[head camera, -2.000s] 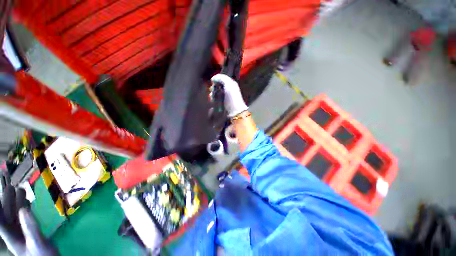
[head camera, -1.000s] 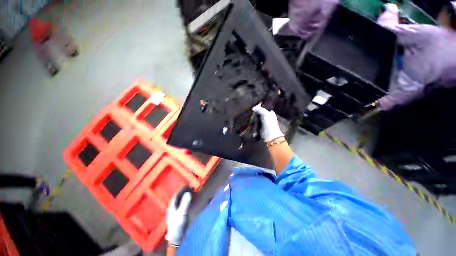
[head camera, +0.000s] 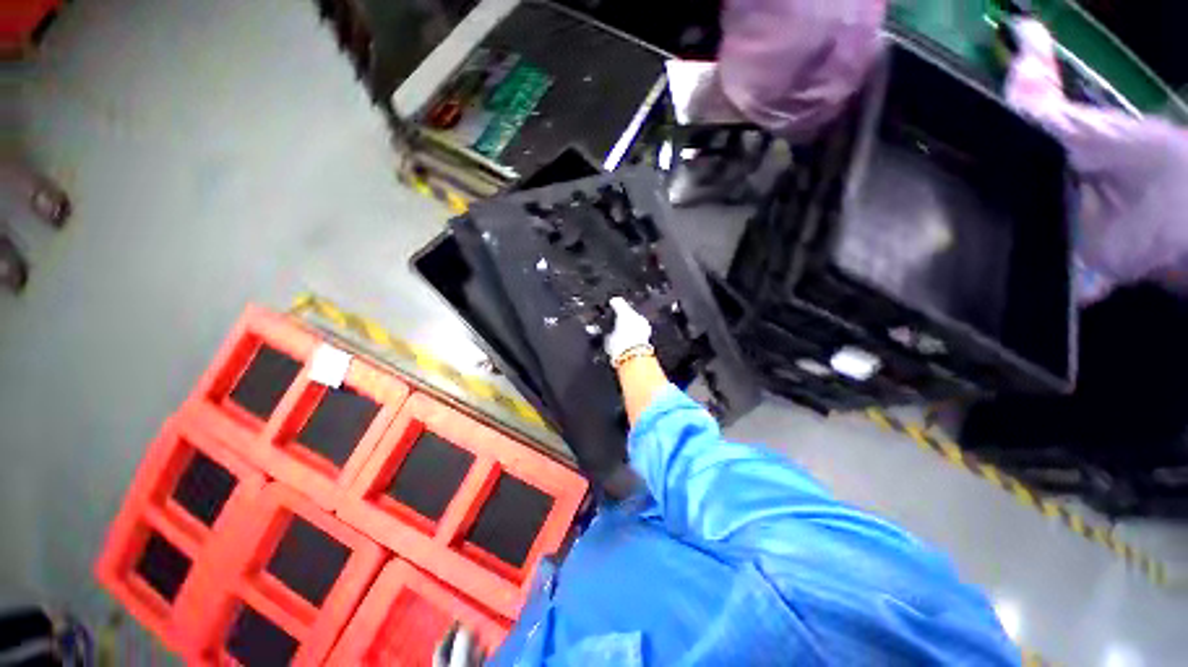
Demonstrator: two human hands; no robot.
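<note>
My right hand point(head camera: 628, 331), in a white glove, grips a black insert point(head camera: 532, 280) near its middle, among its moulded cut-outs. The insert is tilted and lies over or against other black trays point(head camera: 447, 270); whether it rests on them is unclear. My fingertips are partly hidden in the cut-outs. My left hand point(head camera: 453, 648), gloved, shows only as a small part at the bottom edge, by the red foam tray point(head camera: 248, 459); its fingers are not clear.
Red foam blocks with black squares lie on the floor at left. Stacked black totes point(head camera: 964, 222) stand at right, beside a person in a pink smock point(head camera: 804, 59). A flat cart or case point(head camera: 534, 91) is at the top. Yellow-black tape point(head camera: 1016, 476) crosses the floor.
My view has turned from the red stacks and green bench to the totes. The black insert has moved from held up before me to lower, over other black trays. My left hand has dropped mostly out of view.
</note>
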